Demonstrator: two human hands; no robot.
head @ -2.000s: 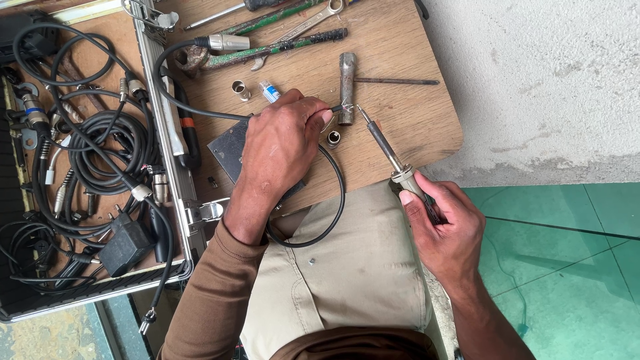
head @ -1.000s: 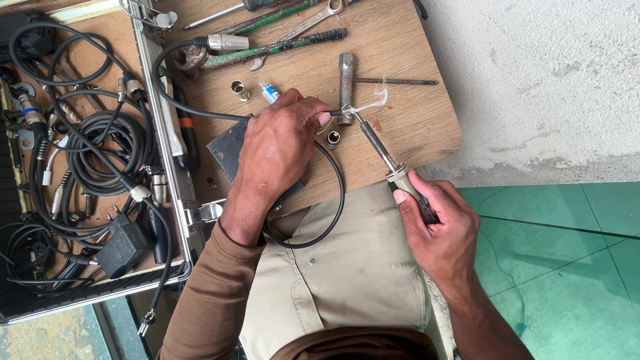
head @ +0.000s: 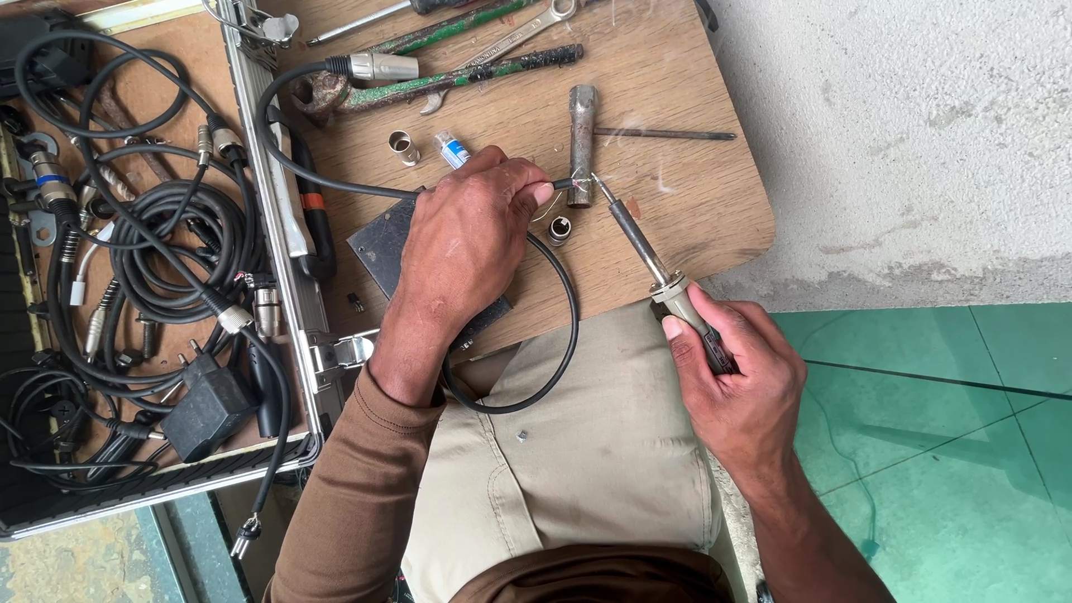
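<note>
My left hand (head: 469, 243) pinches the black cable (head: 569, 310) close to its stripped end (head: 581, 182), which lies across a metal tubular socket wrench (head: 582, 142); a thin pale wire, likely solder, hangs by the fingertips. My right hand (head: 741, 377) grips a soldering iron (head: 645, 243), its tip at or very near the bared wires; whether they touch is unclear. Faint smoke shows above. The cable's other end carries a metal audio connector (head: 383, 66). Beneath my left hand is a dark flat box (head: 389, 239). Small metal sleeves (head: 404, 147) and a blue-labelled tube (head: 452, 149) lie close by.
An open metal-edged case (head: 289, 209) at the left holds coiled cables (head: 159, 251), connectors and a black power adapter (head: 208, 408). Pipe wrenches (head: 452, 79), a combination wrench (head: 523, 33) and a screwdriver (head: 360, 23) lie across the wooden board (head: 687, 193). A rough wall stands right.
The iron's tip was apart from the cable end two seconds ago, then moved left to it. Thicker smoke rose one second ago; now it is thin and scattered. My left hand has stayed in place.
</note>
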